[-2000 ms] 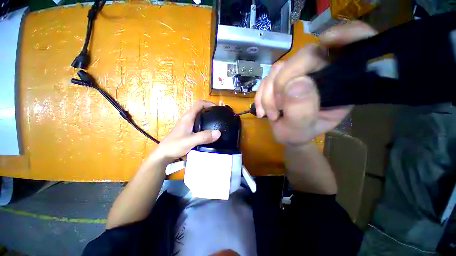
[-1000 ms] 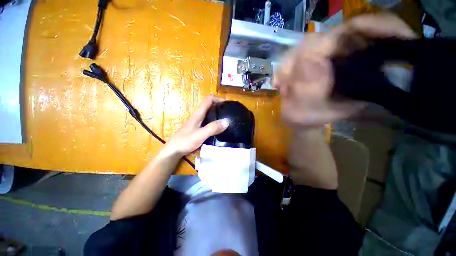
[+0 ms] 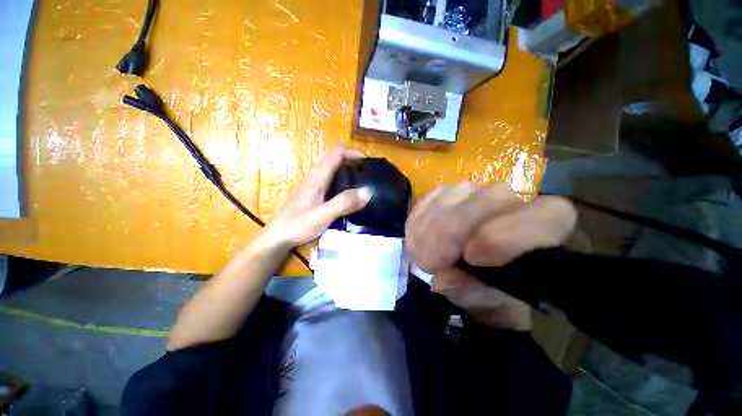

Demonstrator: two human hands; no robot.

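Note:
My left hand [image 3: 313, 207] holds the black ball head [image 3: 381, 195] of a security camera at the bench's front edge, thumb on top. The camera's white body [image 3: 360, 270] points towards me. My right hand [image 3: 480, 231] is closed around the front of a thick black electric screwdriver [image 3: 602, 296], close against the camera's right side. The driver's tip is hidden behind my fingers. A black pigtail cable [image 3: 191, 153] runs from under my left forearm up the bench to split connector ends.
A grey-white screw feeder [image 3: 439, 53] stands behind the camera. A second black cable end [image 3: 134, 58] lies at the upper left. A pale sheet [image 3: 12, 106] lies at the left edge. Boxes [image 3: 586, 101] stand at the right.
My right hand and the screwdriver have moved down from beside the feeder to the camera's right side, near its white body. My left hand keeps its hold on the ball head.

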